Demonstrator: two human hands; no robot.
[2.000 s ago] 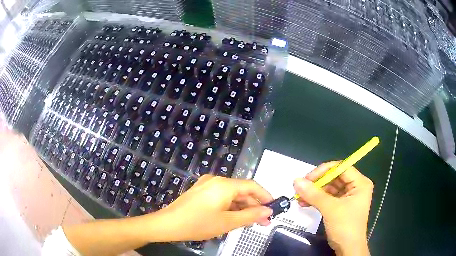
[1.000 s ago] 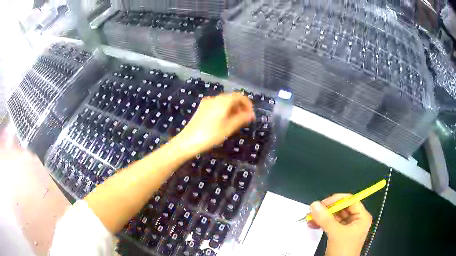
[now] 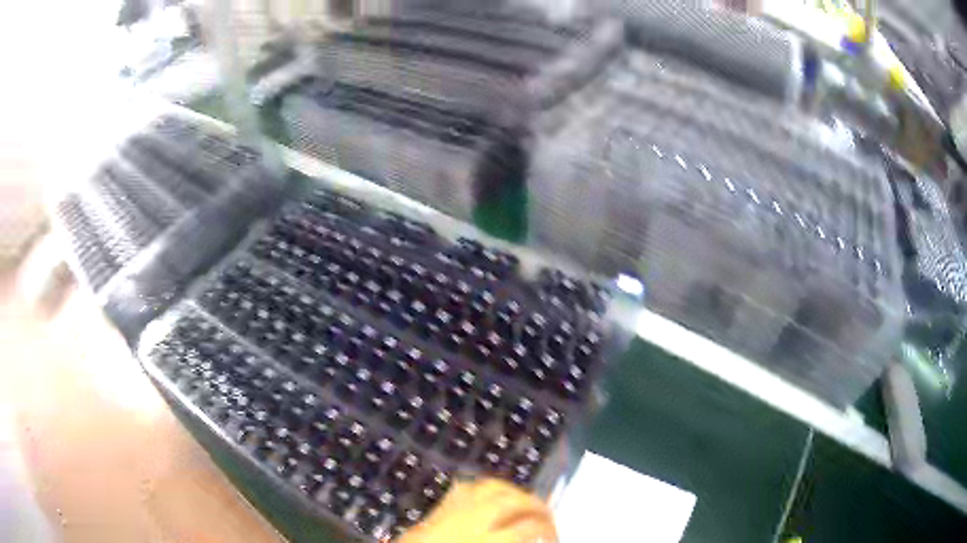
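Observation:
The clear blister tray [image 3: 366, 329] lies on the dark green bench, its pockets filled with black plastic housings that show pale marks. My left hand [image 3: 482, 511] is at the bottom edge over the tray's near right part, blurred and cut off; its fingers and anything in them cannot be made out. The white paper [image 3: 626, 501] lies right of the tray, cut off by the bottom edge. My right hand is out of the picture. Only a tiny yellow spot shows at the bottom edge, too small to identify.
Tall stacks of clear trays [image 3: 700, 255] stand behind the pale rail [image 3: 732, 366]. Another filled tray [image 3: 138, 202] lies at the far left. A thin cord [image 3: 795, 483] hangs at the right over the green surface. A pinkish floor [image 3: 117, 456] shows at lower left.
The view has tilted up and blurred. My left hand has moved from the tray's far right part to its near edge. My right hand and most of the yellow tool have left the picture.

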